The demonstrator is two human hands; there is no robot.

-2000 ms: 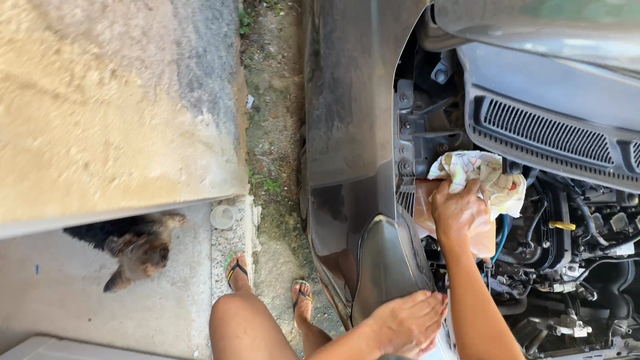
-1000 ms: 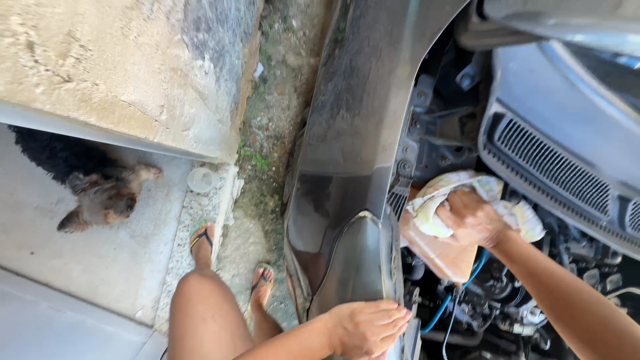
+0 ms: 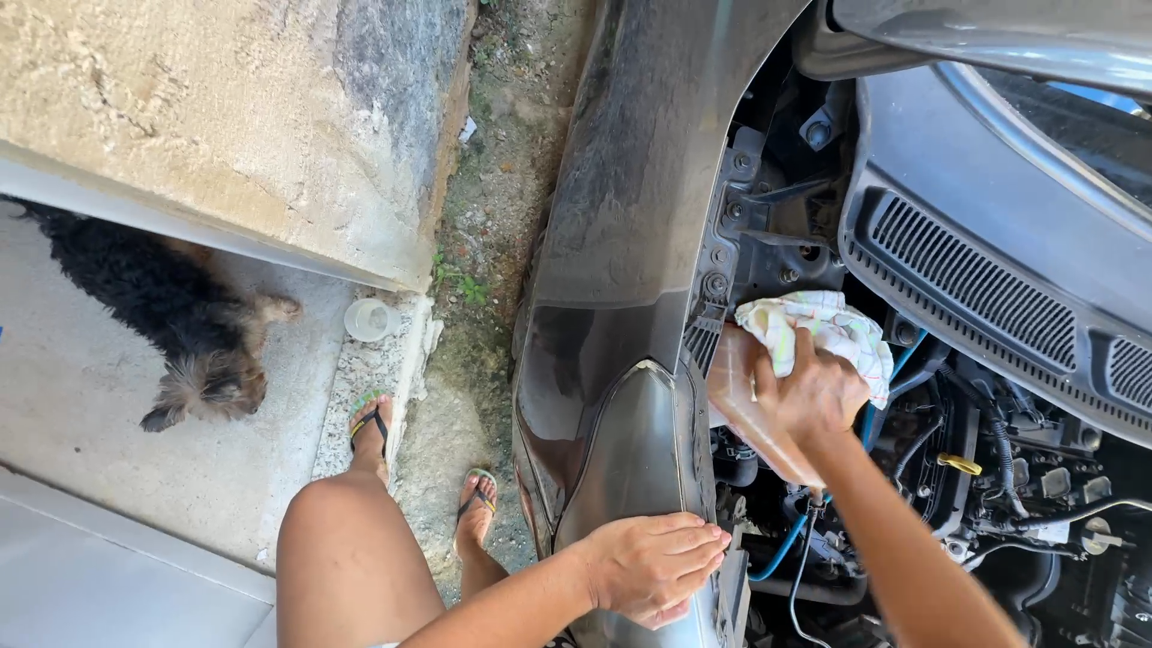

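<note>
My right hand [image 3: 810, 387] is closed on a white patterned cloth [image 3: 832, 328], which lies bunched against the upper part of a stained, translucent plastic fluid reservoir [image 3: 756, 418] in the engine bay. Part of the reservoir is hidden by the hand and forearm. Lower in the view, my left hand [image 3: 661, 567] rests on the car's headlight [image 3: 621, 477], near its inner edge. Its fingers lie close together and it shows nothing held. A dark grey fender [image 3: 621, 207] runs upward from the headlight.
Engine parts, hoses and a yellow dipstick handle [image 3: 959, 463] lie right of the reservoir. The vented cowl [image 3: 972, 279] is above them. At left are a rough wall [image 3: 225, 117], a dog [image 3: 153, 288] on concrete and a small plastic container [image 3: 371, 319] on the ledge.
My right hand has shifted its place on the reservoir, and the cloth under it has changed shape. My left hand stays at the headlight. The view has shifted somewhat.
</note>
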